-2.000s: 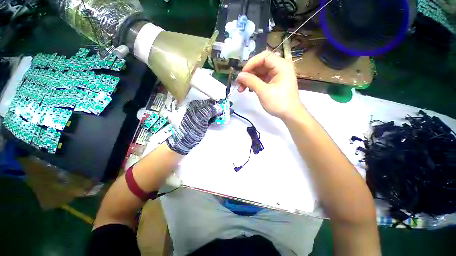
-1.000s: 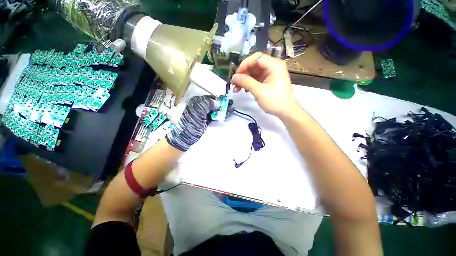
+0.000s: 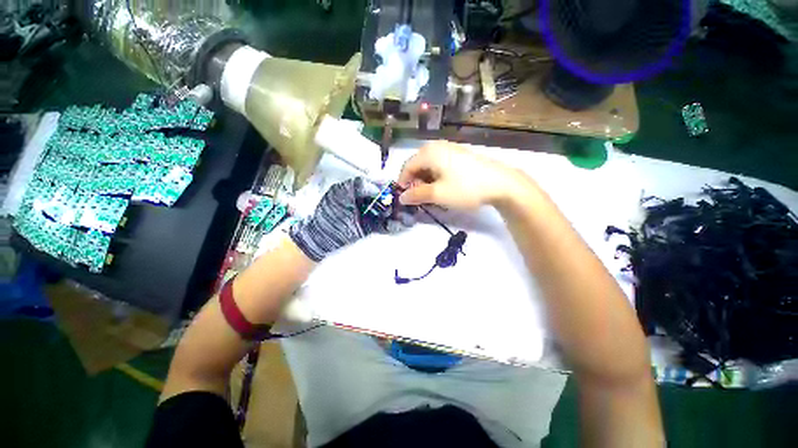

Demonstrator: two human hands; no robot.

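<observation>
My left hand, in a grey-black striped glove, holds a small circuit board below the soldering iron tip. My bare right hand is at the board's right side, its thumb and fingers pinched together where the cable meets the board. The fingers partly hide the board and the cable end. The black cable runs from there to a bundled middle on the white surface, and its small plug end points left.
A yellowish fume hood stands upper left of my hands. Green boards lie on a black surface at left. A black cable pile is at right. A fan stands on a wooden board. The soldering machine is top centre.
Both hands with the board have moved down, away from the iron tip. The right hand has dropped to the board's right side. The cable bundle has shifted, and its plug end has moved left.
</observation>
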